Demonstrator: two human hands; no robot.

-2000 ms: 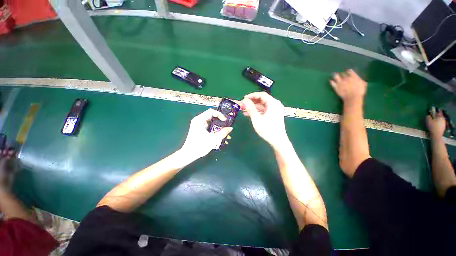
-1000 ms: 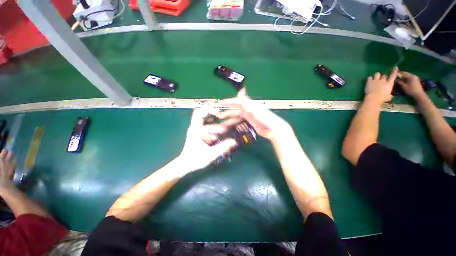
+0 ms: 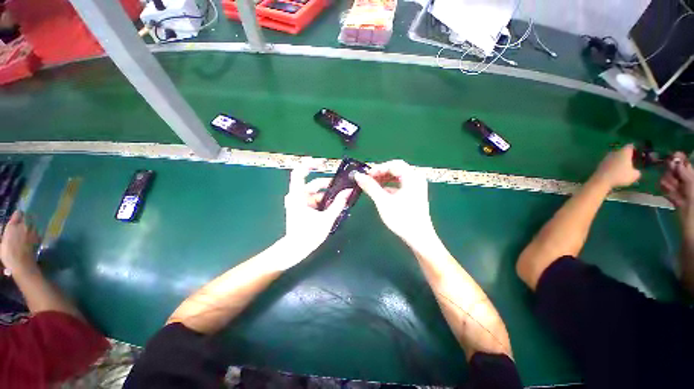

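Observation:
A small black phone (image 3: 340, 187) is held tilted over the green bench, close to the pale metal strip. My left hand (image 3: 306, 216) is bare and wraps the phone from its left and lower side. My right hand (image 3: 401, 199) is bare, with its thumb and fingertips on the phone's upper right end. Whether a small part is between the right fingertips cannot be told. The phone's lower part is partly hidden by my left thumb.
A phone (image 3: 135, 196) lies on the bench at left. Three more phones lie on the conveyor (image 3: 411, 99) beyond the metal strip (image 3: 487, 177). A grey post (image 3: 148, 76) rises at left. A neighbour's hands (image 3: 620, 167) hold a dark object at right. Another person's hand (image 3: 19, 241) is at far left.
My hands have moved from a blurred crossing over the phone to a grip at its upper end. A phone with an orange dot has appeared on the belt at right. Belt phones have shifted left.

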